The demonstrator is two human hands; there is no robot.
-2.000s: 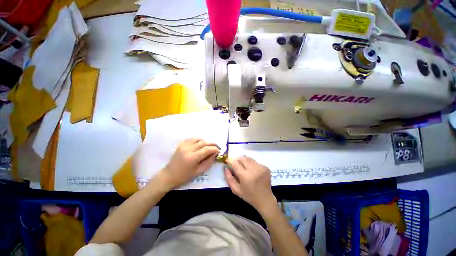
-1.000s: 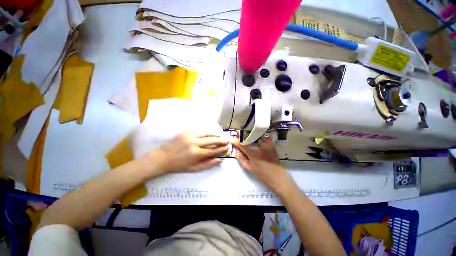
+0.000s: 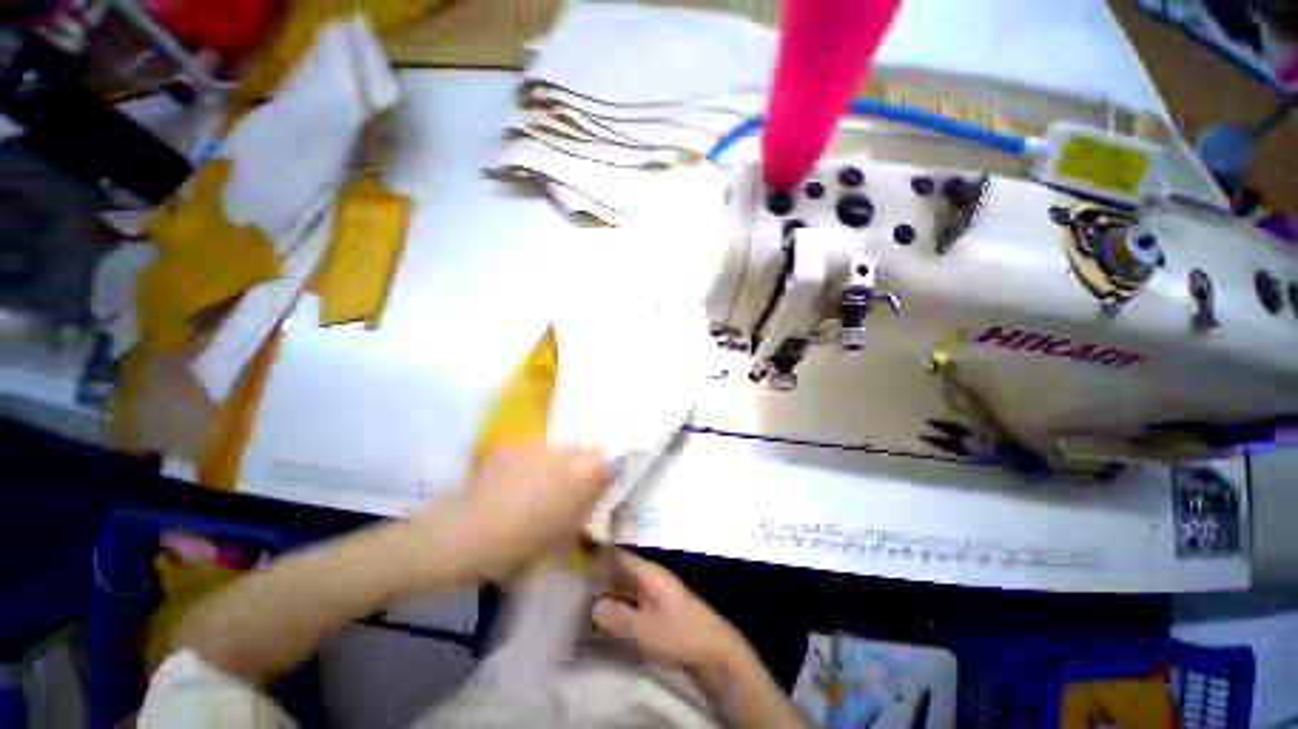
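My left hand (image 3: 534, 499), blurred, grips a white-faced piece with mustard fabric (image 3: 524, 396) showing at its upper left. Part of the piece hangs over the table's front edge toward my lap. A narrow pale strip or folded edge (image 3: 648, 470) sticks out right of my left hand. My right hand (image 3: 666, 615) is low, in front of the table edge, fingers curled beside the hanging cloth; whether it holds the cloth is unclear. The presser foot and needle area (image 3: 769, 373) of the sewing machine (image 3: 1025, 306) is behind and right of both hands.
White and mustard pieces (image 3: 356, 257) lie at the table's left. Stacked cream pieces (image 3: 612, 128) lie behind the machine's left end. A pink tube (image 3: 826, 86) stands on the machine head. Blue baskets are below the table, at left (image 3: 121, 570) and right (image 3: 1210, 677).
Both hands have moved from the presser foot toward the table's front edge, my left hand drawing the white and mustard piece with it. The camera view has also shifted.
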